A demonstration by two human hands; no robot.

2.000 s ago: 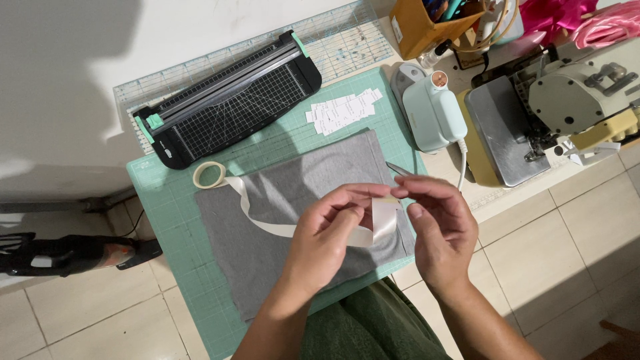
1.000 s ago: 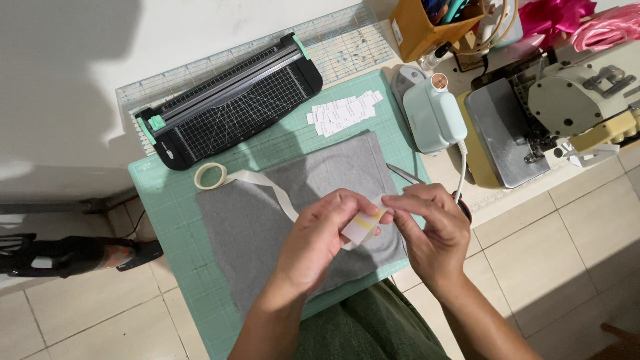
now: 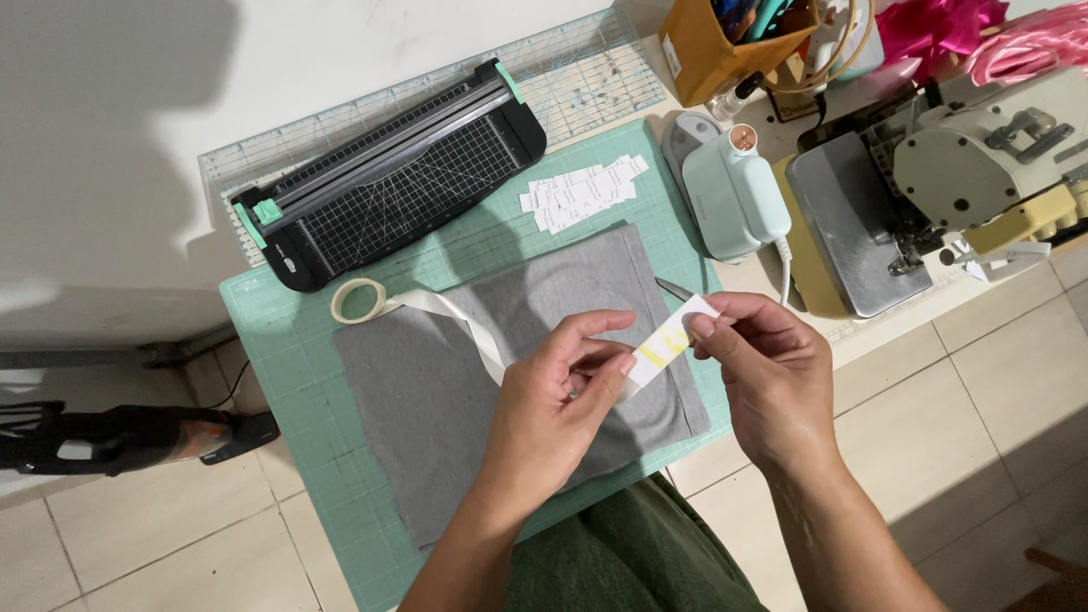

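Between my two hands is a small white strip with yellow print, tilted up to the right. My left hand pinches its lower end between thumb and fingers, with the pale ribbon running from that hand to a roll of tape. The strip's upper end is gripped by my right hand. Below both hands lies folded grey fabric on a green cutting mat. A pointed metal tool shows partly beside my right hand; the rest is hidden.
A black paper trimmer lies over a clear ruler. White printed labels are on the mat. A mint handheld iron or steamer, an orange holder of tools and a sewing machine stand right. A handheld vacuum is left.
The white strip, mostly covered by my fingers one second ago, is now stretched out between my hands. My right hand has moved a little to the right, away from my left.
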